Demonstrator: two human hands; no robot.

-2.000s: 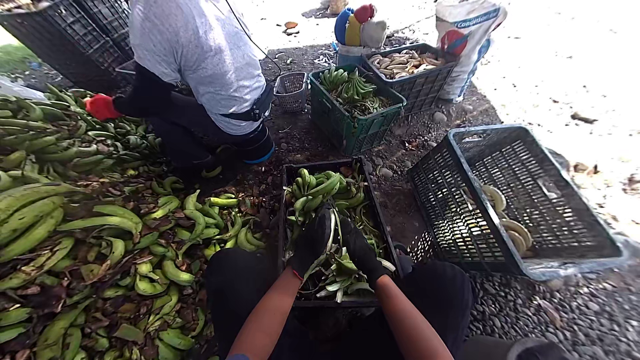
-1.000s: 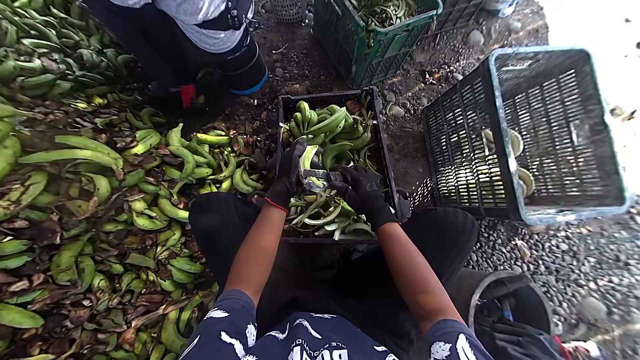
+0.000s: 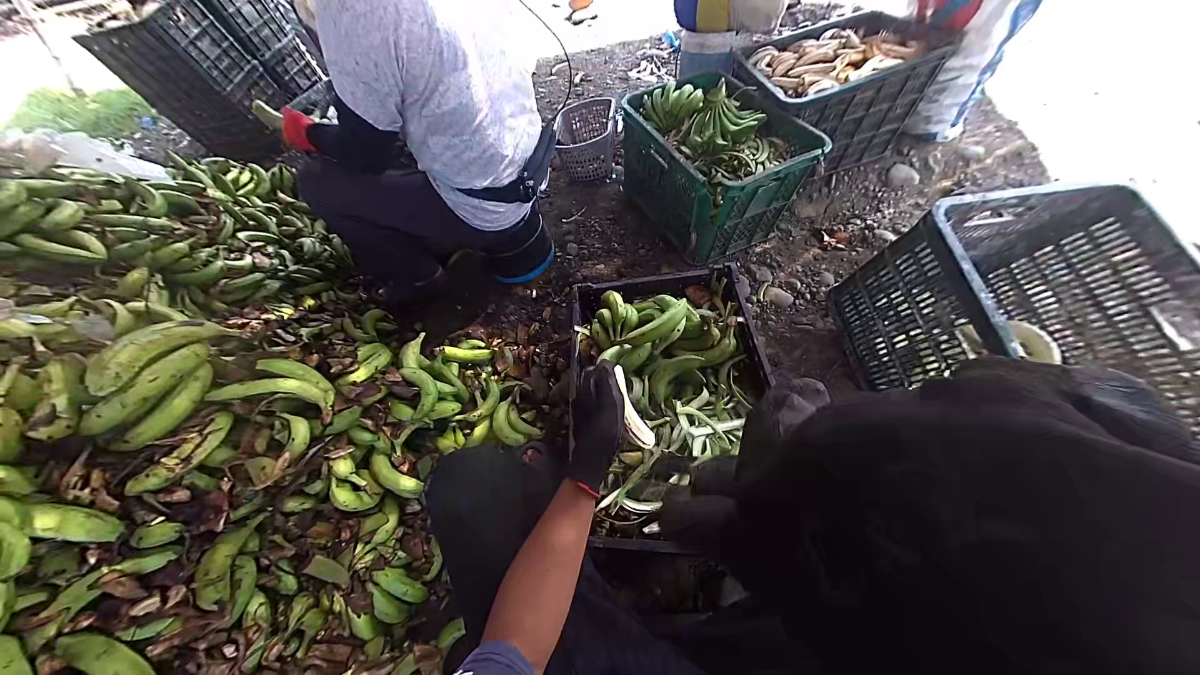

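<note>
My left hand [image 3: 597,424], in a black glove, is closed around a green plantain [image 3: 633,410] whose pale flesh shows along one side. Beneath it is a black crate [image 3: 761,361] with whole green plantains [image 3: 670,333] at its far end and strips of peel [image 3: 703,427] nearer me. A large, blurred black shape fills the lower right, very close to the camera; it looks like my gloved right hand [image 3: 947,497]. Its fingers and anything in them cannot be made out. It covers the crate's near right corner.
Many green plantains [image 3: 281,384] cover the ground at left. A person in a grey shirt [image 3: 450,103] crouches beyond. Past the crate stand a green crate [image 3: 712,202] of plantains, a small grey basket [image 3: 586,141] and a crate of peeled plantains [image 3: 825,61]. A tilted grey crate [image 3: 947,272] is at right.
My right hand has left the left hand above the crate, and a black shape now looms at the lower right. The crouching person's red-gloved hand has moved up to the far left.
</note>
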